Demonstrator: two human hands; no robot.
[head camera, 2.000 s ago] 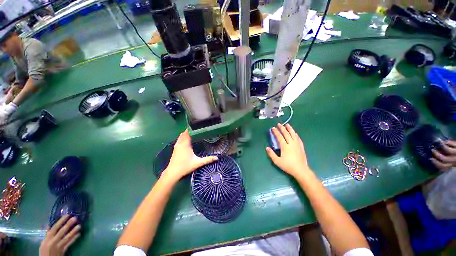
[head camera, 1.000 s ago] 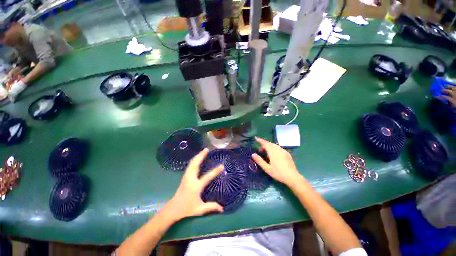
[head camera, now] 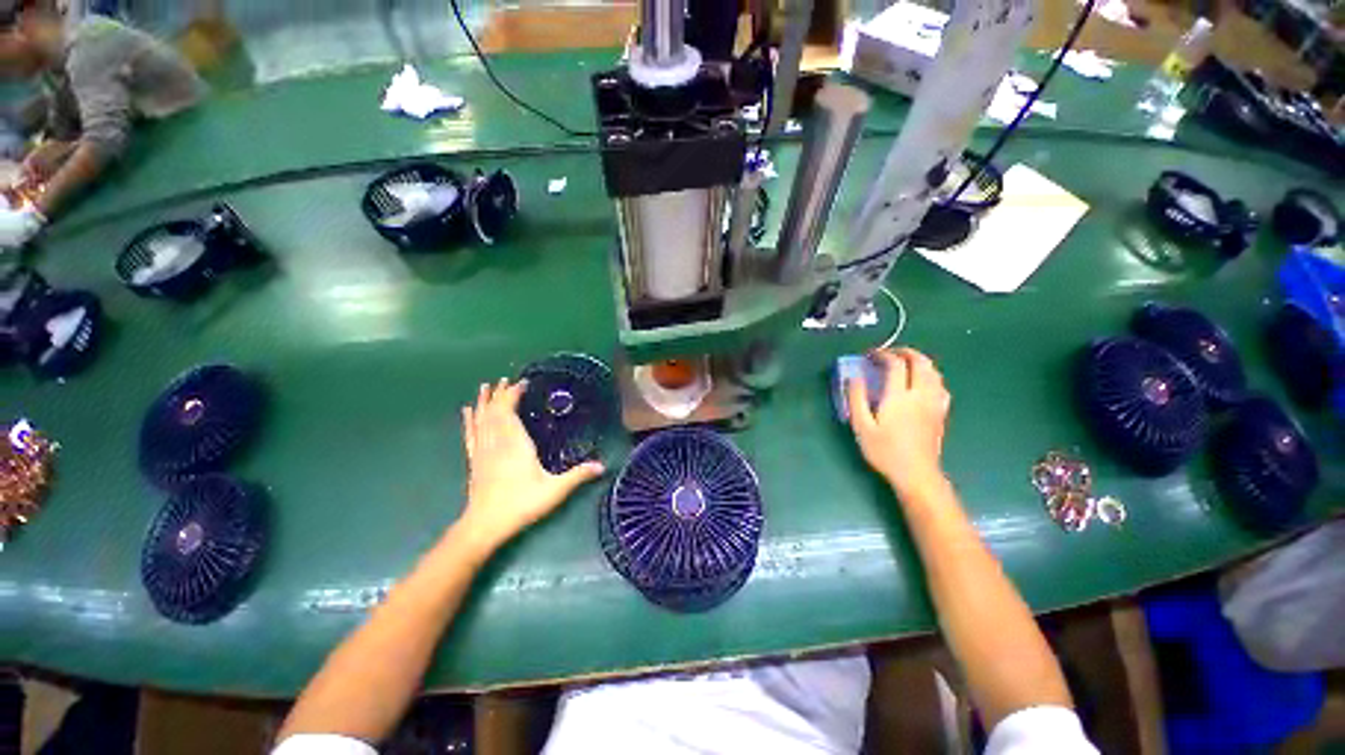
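Dark navy fan grilles lie in a close stack [head camera: 686, 524] in front of the press. Another grille [head camera: 570, 416] lies flat to the left of the metal press fixture [head camera: 673, 387], whose orange-white centre shows with no grille on it. My left hand [head camera: 509, 465] is at that grille's left and lower rim, fingers and thumb spread, with no closed grip visible. My right hand [head camera: 903, 416] rests on the small pale blue press switch [head camera: 859, 387] and covers part of it. The silver air cylinder [head camera: 673, 244] stands above the fixture.
The guide column [head camera: 820, 185] and slanting frame arm [head camera: 922, 148] rise behind the fixture. Copper-pink rings [head camera: 1065, 490] and several grilles [head camera: 1146, 406] lie at right. Two more grilles [head camera: 202, 423] lie at left. Fan bodies [head camera: 413, 204] stand along the far side. A person [head camera: 111, 89] is at upper left.
My left hand has left the central stack for the left grille. My right hand has moved from a grille onto the switch. That grille now overlaps the central stack. The camera view has shifted.
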